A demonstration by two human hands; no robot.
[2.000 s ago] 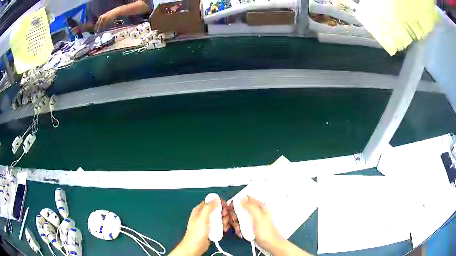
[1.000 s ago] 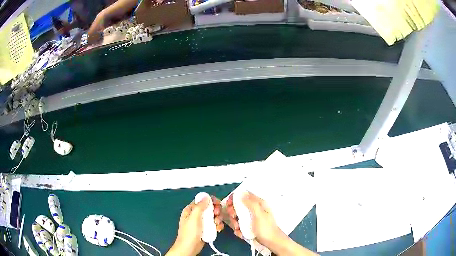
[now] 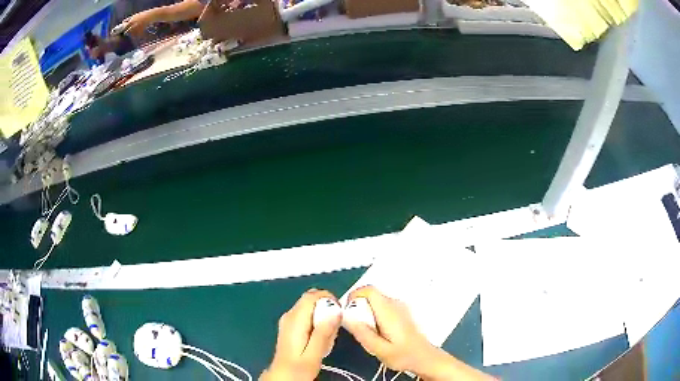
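My left hand [image 3: 298,335] is closed around a white rounded unit [image 3: 326,313], with a white cord hanging below it. My right hand [image 3: 388,327] is closed around a second white unit [image 3: 359,312], also with a cord below. The two units are side by side, ends up, touching or nearly so, with small dark marks on their tops. The fingers hide most of both bodies. A wide white piece [image 3: 157,345] with blue marks and several cords lies left of my hands.
Several white units with blue bands [image 3: 93,350] lie at the left bench edge. Corded units [image 3: 120,223] sit on the green belt [image 3: 298,178] behind the pale rail [image 3: 224,277]. White papers [image 3: 552,298] lie at right. A person's arm [image 3: 160,16] shows at upper left.
Both hands have turned the units so that their marked ends show, and brought them together. A corded unit has appeared on the belt at left and moved slightly right. The view has shifted a little.
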